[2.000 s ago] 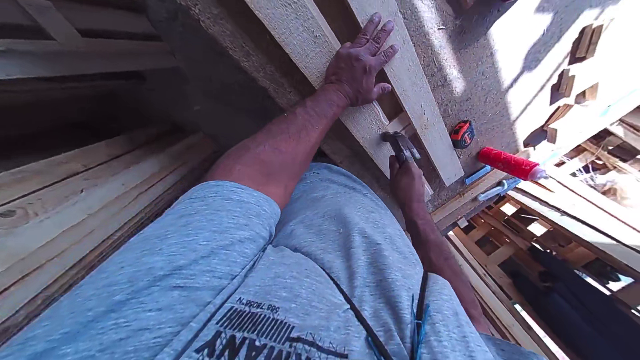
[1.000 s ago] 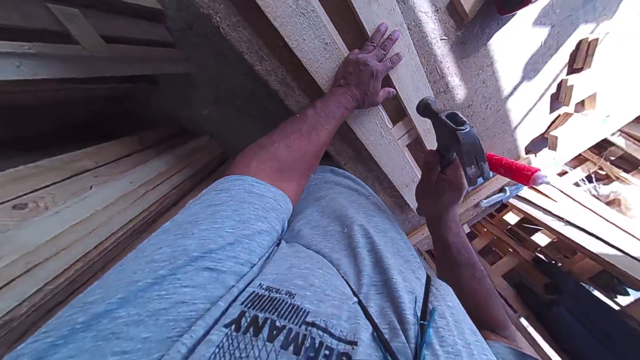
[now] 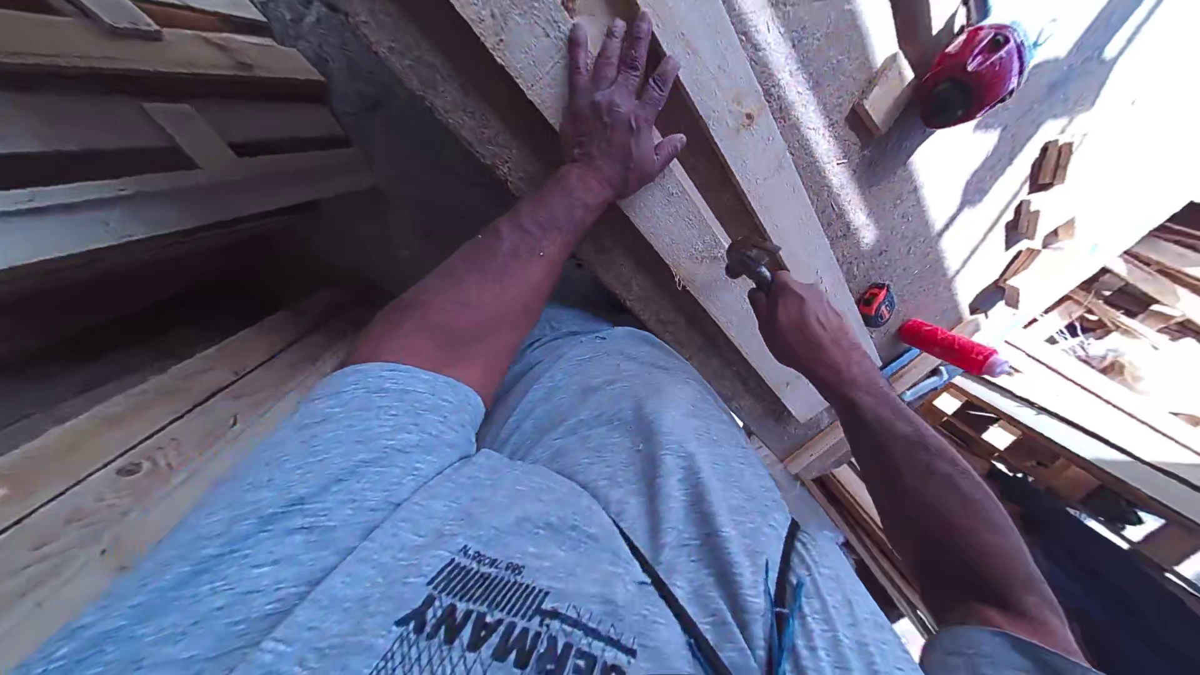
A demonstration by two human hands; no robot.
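My left hand (image 3: 614,122) lies with spread fingers across the nearer pale wooden board (image 3: 689,244), its fingertips at the gap beside the farther board (image 3: 750,122). The two boards run side by side with a narrow gap between them. In my right hand (image 3: 806,323) is a claw hammer (image 3: 753,260), gripped close to its dark head, which is low over the gap between the boards. Whether the head touches wood or a nail cannot be told. The handle is mostly hidden by my fist.
A red and black tape measure (image 3: 877,305) and a red roll (image 3: 952,347) lie beyond the boards. Farther off are a red object (image 3: 975,75), a wood block (image 3: 884,92) and small wood pieces (image 3: 1022,220). Stacked planks (image 3: 150,441) stand at the left; pallet-like frames (image 3: 1041,450) are at lower right.
The hammer was raised above the boards one second ago and is now down at the gap. My left hand stays on the boards. The tape measure shows again beside my right hand.
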